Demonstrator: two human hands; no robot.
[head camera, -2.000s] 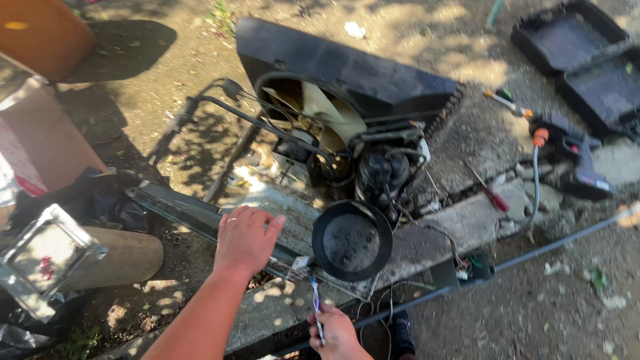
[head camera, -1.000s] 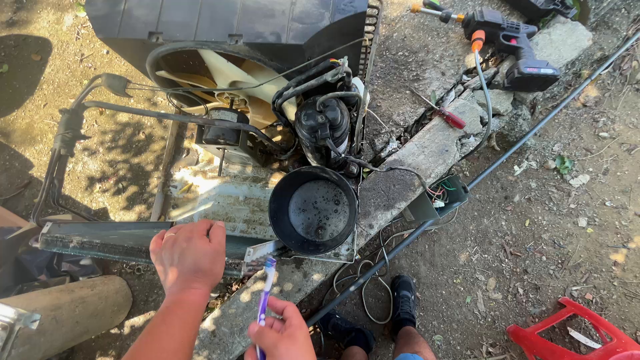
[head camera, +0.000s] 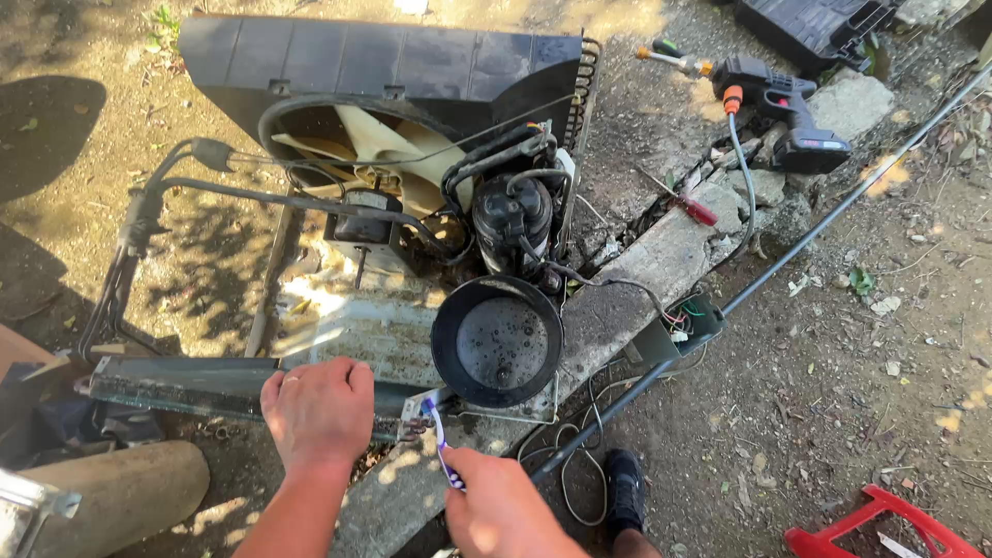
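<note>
My left hand (head camera: 322, 415) rests on the near edge of a long coil panel (head camera: 186, 384), its fingers curled over the top. My right hand (head camera: 496, 496) holds a purple and white toothbrush (head camera: 442, 442), whose bristle head is at the metal end bracket (head camera: 415, 411) of that panel. Just beyond the brush, a round black basin (head camera: 500, 341) holds some dark liquid with bubbles. Behind it stand a black compressor (head camera: 511, 217), a fan motor (head camera: 368, 221) and a pale fan (head camera: 387, 155) in a dark housing, on a dirty metal base (head camera: 356, 333).
A cordless spray gun (head camera: 775, 101) with a hose and a red-handled screwdriver (head camera: 697, 211) lie to the right. A long metal pipe (head camera: 814, 232) crosses beside a wired control box (head camera: 674, 333). Bent insulated pipes (head camera: 139, 225) stand left. A red plastic piece (head camera: 876, 519) lies at lower right.
The toothbrush stays in my right hand near the panel's end bracket, and my left hand stays on the panel. The view has shifted since the earliest frame.
</note>
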